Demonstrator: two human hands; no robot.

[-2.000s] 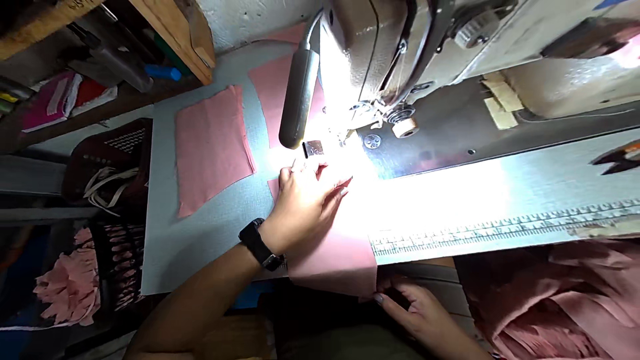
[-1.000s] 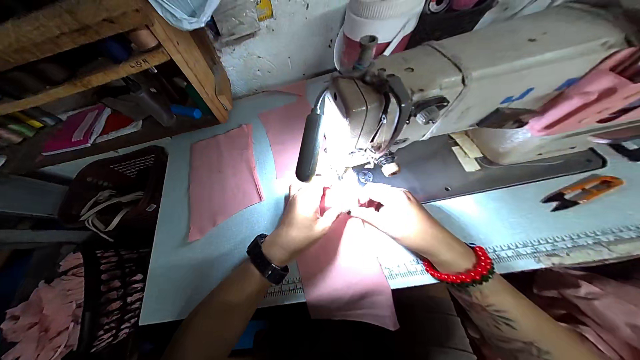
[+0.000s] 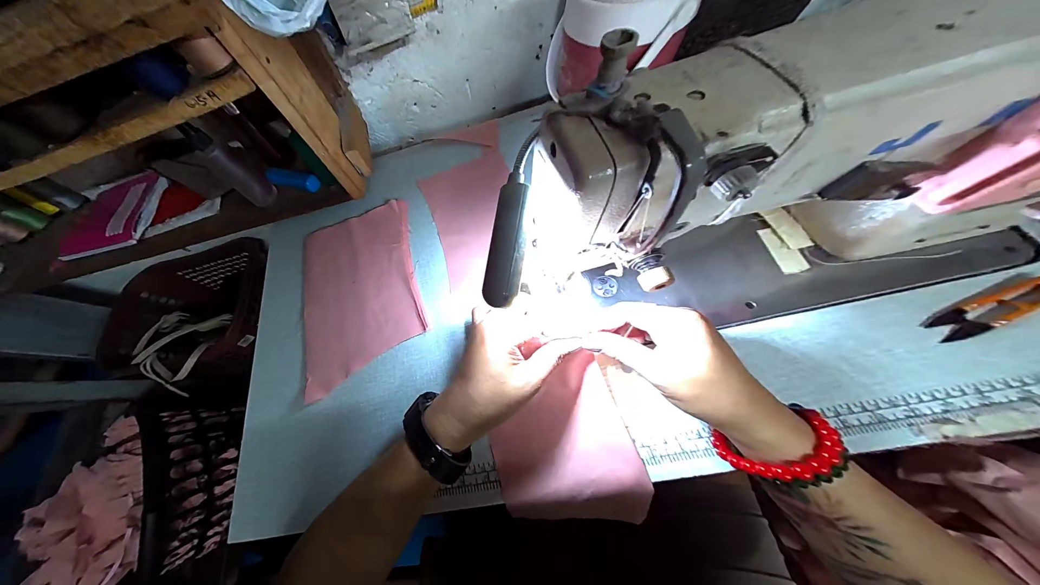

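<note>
Beside the needle area of an industrial sewing machine [image 3: 601,179], my left hand [image 3: 496,366] and my right hand [image 3: 666,349] pinch the upper edge of a pink fabric piece [image 3: 569,447]. Its lower end hangs over the table's front edge. Strong light from the black gooseneck lamp [image 3: 506,244] washes out the fingertips and the presser foot. To the left lies a flat pink fabric panel [image 3: 361,296] with a folded right edge. Another pink piece [image 3: 467,207] extends behind the lamp.
Orange-handled thread snips [image 3: 987,309] lie at the right, behind a measuring tape [image 3: 918,413] along the table front. Left of the table stand a dark plastic basket [image 3: 252,284] and a wooden shelf [image 3: 284,89]. Pink cloth lies at lower right [image 3: 959,504].
My right hand has come up from the table's front edge to join the left at the fabric's upper edge. The view has shifted, showing more of the machine and shelf.
</note>
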